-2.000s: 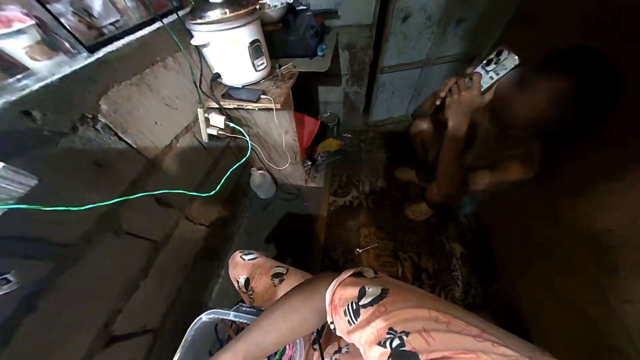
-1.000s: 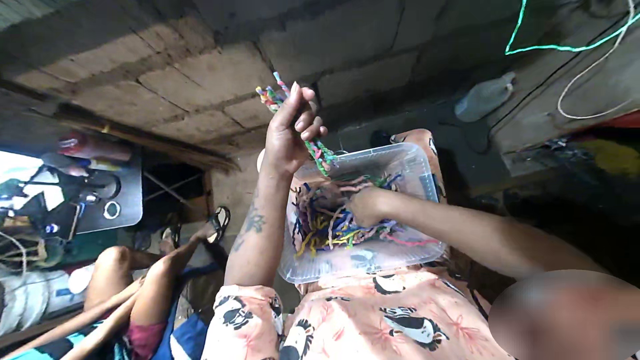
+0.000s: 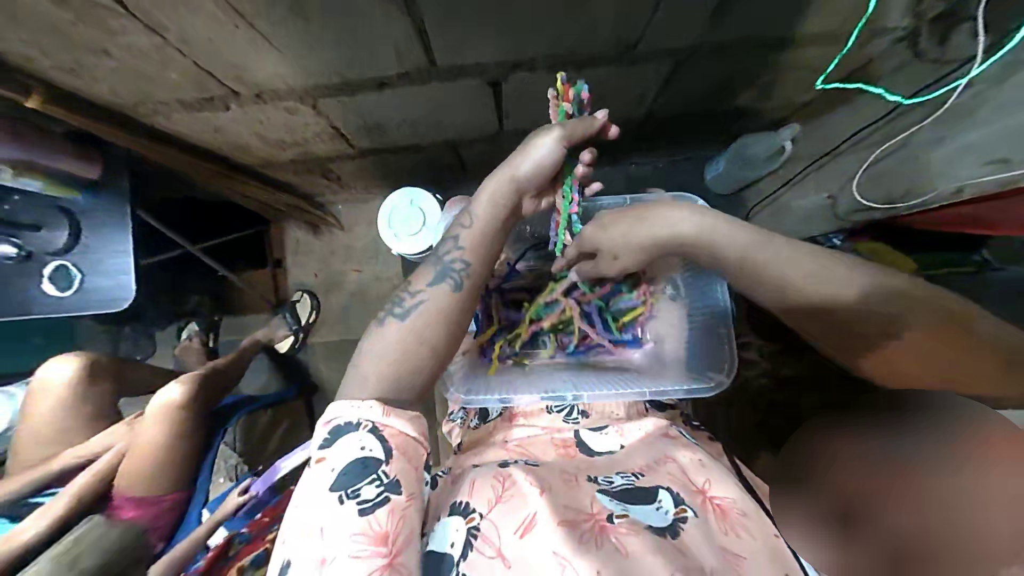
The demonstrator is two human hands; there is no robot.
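In the head view, a clear plastic box point(image 3: 692, 336) rests on my lap, with many short, multicoloured twisted cords point(image 3: 560, 316) lying in it. Above the box's far left side, my left hand point(image 3: 552, 160) holds an upright bundle of similar cords point(image 3: 566, 196); their ends stick out above and below the hand. My right hand point(image 3: 620, 244) is over the far part of the box, its fingertips by the bundle's lower ends and the loose cords. Whether those fingers grip a cord cannot be told.
A round white lid point(image 3: 410, 222) is beyond my left forearm. A translucent jug point(image 3: 748, 160) stands by the block wall, near green and white cables. At left are a dark table point(image 3: 120, 272) and a seated person's legs point(image 3: 160, 408). A blurred person is close at lower right.
The view has swung widely since two seconds ago. Since one second ago, my right hand has moved from among the cords in the box to the lower ends of the held bundle.
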